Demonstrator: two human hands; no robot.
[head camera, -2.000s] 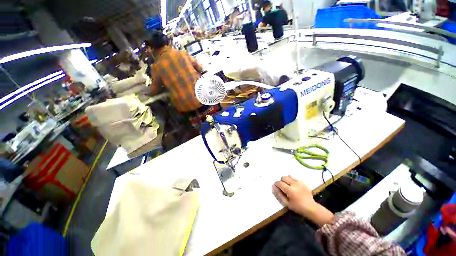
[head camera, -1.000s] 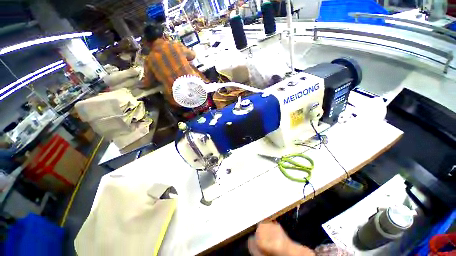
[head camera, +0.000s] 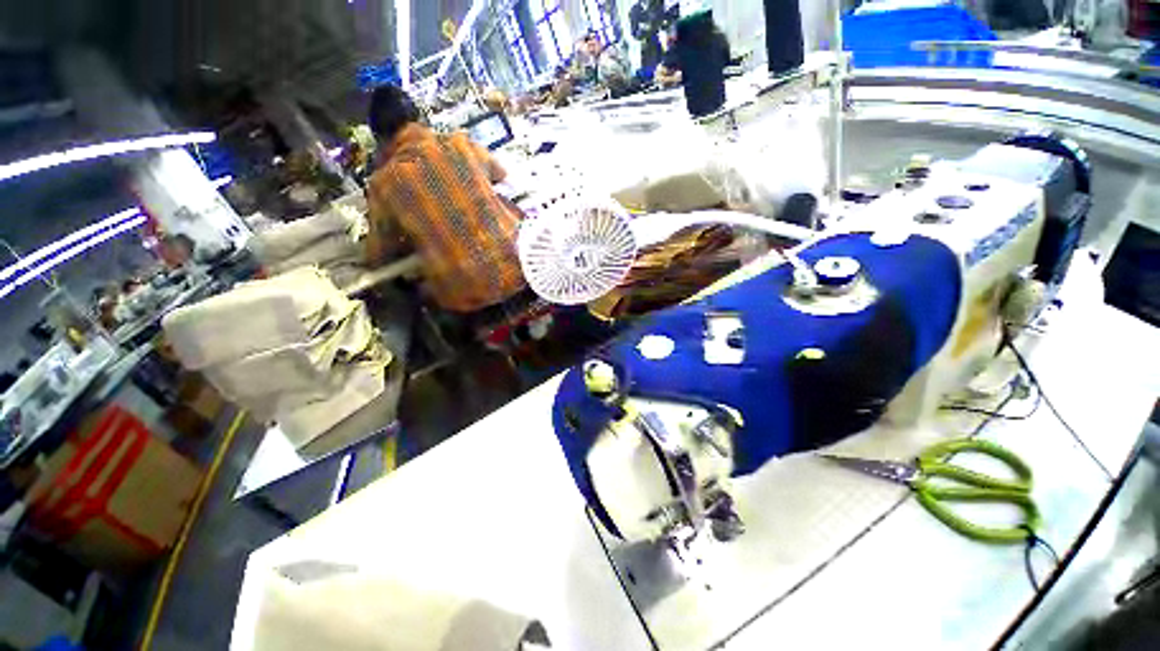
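The beige fabric piece lies at the near left of the white sewing machine table, cut off by the bottom edge of the picture. A small dark bit shows at its right end. The sewing machine stands to its right, with a blue cloth cover over its arm. The needle area has no fabric under it. Scissors with lime-green loop handles lie right of the needle, blades pointing left. Neither of my hands is in the picture.
A clip-on fan on a white arm is behind the machine. Stacked beige pieces lie on a side stand at left. A person in an orange checked shirt is beyond. A cardboard box with red tape stands on the floor at left.
The view has moved closer to the machine, which looks larger. My right hand, earlier at the table's front edge, has left the picture. The flask is out of view, and less of the beige piece shows.
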